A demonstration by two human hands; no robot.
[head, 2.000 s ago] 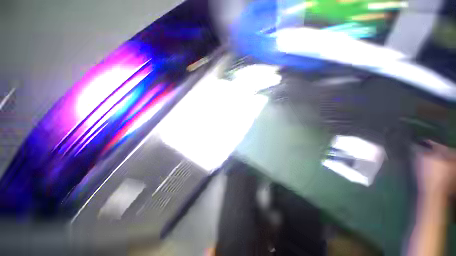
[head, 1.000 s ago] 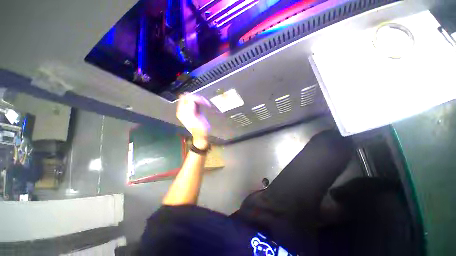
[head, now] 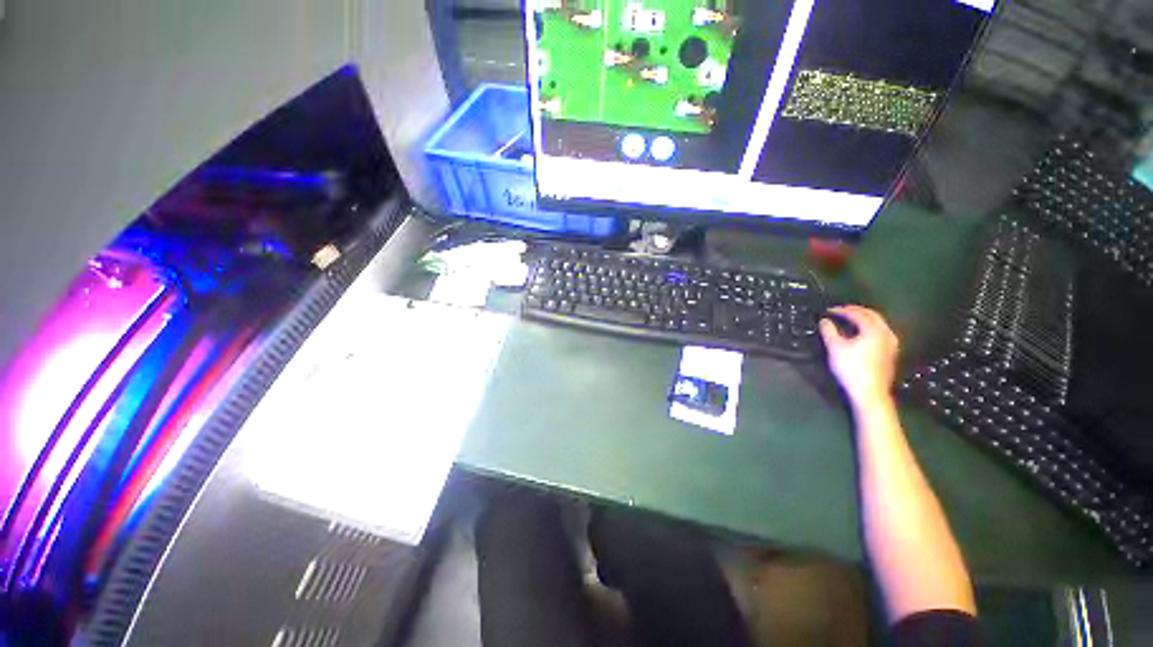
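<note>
My right hand (head: 864, 351) rests over a small black computer mouse (head: 843, 325) at the right end of the keyboard, and mostly covers it. My left hand is not in view. The black keyboard (head: 670, 293) lies below the monitor (head: 721, 193). The screen shows a green board close-up on the left and a small yellowish dotted board map on the right. A white card (head: 722, 369) lies on the green desk in front of the keyboard, with a small dark item (head: 699, 394) on it.
The machine's window (head: 139, 316) glows pink, blue and red at left. Bright white paper sheets (head: 379, 405) lie on its ledge, near crumpled white material (head: 481, 266). A blue bin (head: 474, 183) stands behind. Dotted black boards (head: 1012, 417) are stacked at right.
The view has swung from the machine's side back to the desk and monitor. The hand that was beside the machine window one second ago is out of view. My right hand now shows on the mouse.
</note>
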